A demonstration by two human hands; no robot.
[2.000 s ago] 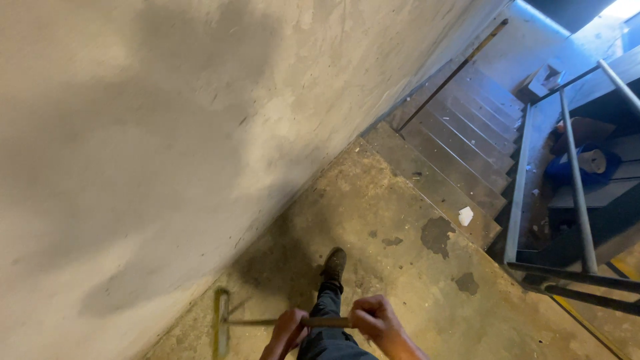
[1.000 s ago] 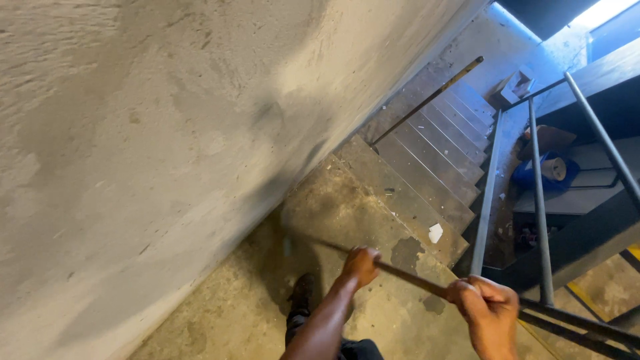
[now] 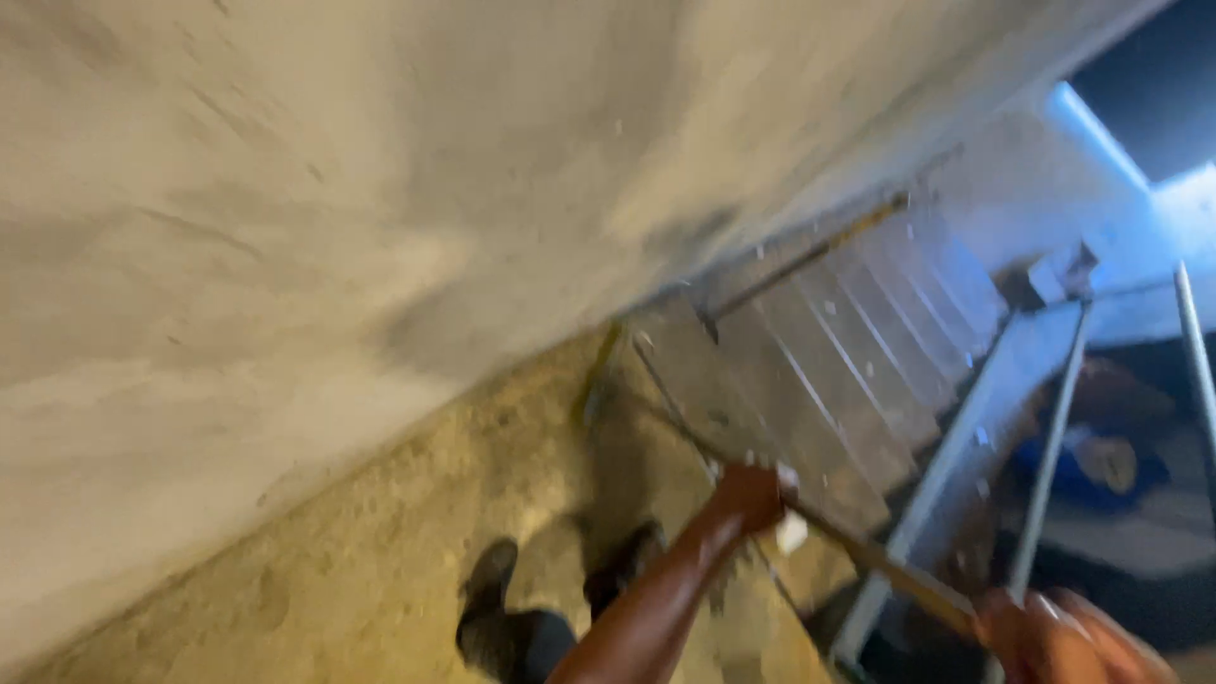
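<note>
A long wooden handle runs slantwise across the lower right of the head view. My left hand grips it partway along, above the top edge of the stairs. Nearer the camera, at the lower right, my right hand is closed around the handle's upper part. The far end leads to a narrow yellow-green head, perhaps a broom or squeegee, on the floor against the wall; blur hides its details.
Concrete stairs descend toward the upper right, with another long-handled tool lying on them along the wall. A metal railing borders their right side. A box and a blue object are beyond. My boots stand on the landing.
Both hands have moved right with the handle. The tool's head, at the lower left two seconds ago, is now at the stair edge by the wall. The view has shifted.
</note>
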